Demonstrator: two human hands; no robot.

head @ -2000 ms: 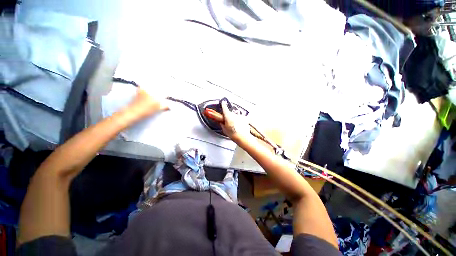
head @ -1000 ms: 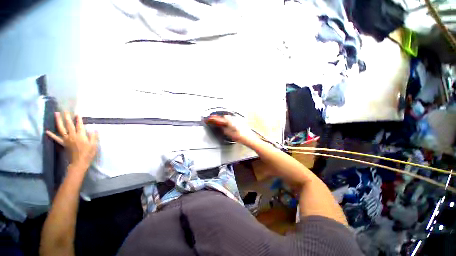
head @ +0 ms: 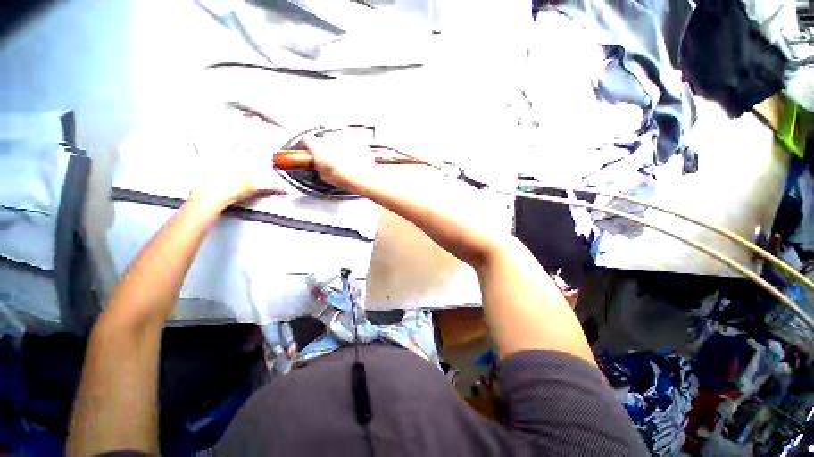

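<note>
My right hand (head: pixel 344 162) is closed on the orange handle of the steam iron (head: pixel 312 183). The iron lies on the pale garment panels, its nose to the left, above the dark strip (head: pixel 303 227). The strip runs across the light panel (head: pixel 161 245) and slants down to the right. My left hand (head: pixel 223 178) lies on the cloth left of the iron, over part of the strip; glare washes out its fingers, so whether it grips anything cannot be told.
Two pale hoses (head: pixel 665 234) run right from the iron. Panels with dark bands (head: pixel 27 187) lie at the left edge. A crumpled heap (head: pixel 638 76) and a dark bundle (head: pixel 727 58) lie right. Cardboard (head: pixel 460 326) and cloth heaps (head: pixel 660 384) are below.
The iron in my right hand has moved left and away from me, off the dark strip. My left hand has moved right from the strip's left end, closer to the iron. The strip now slants.
</note>
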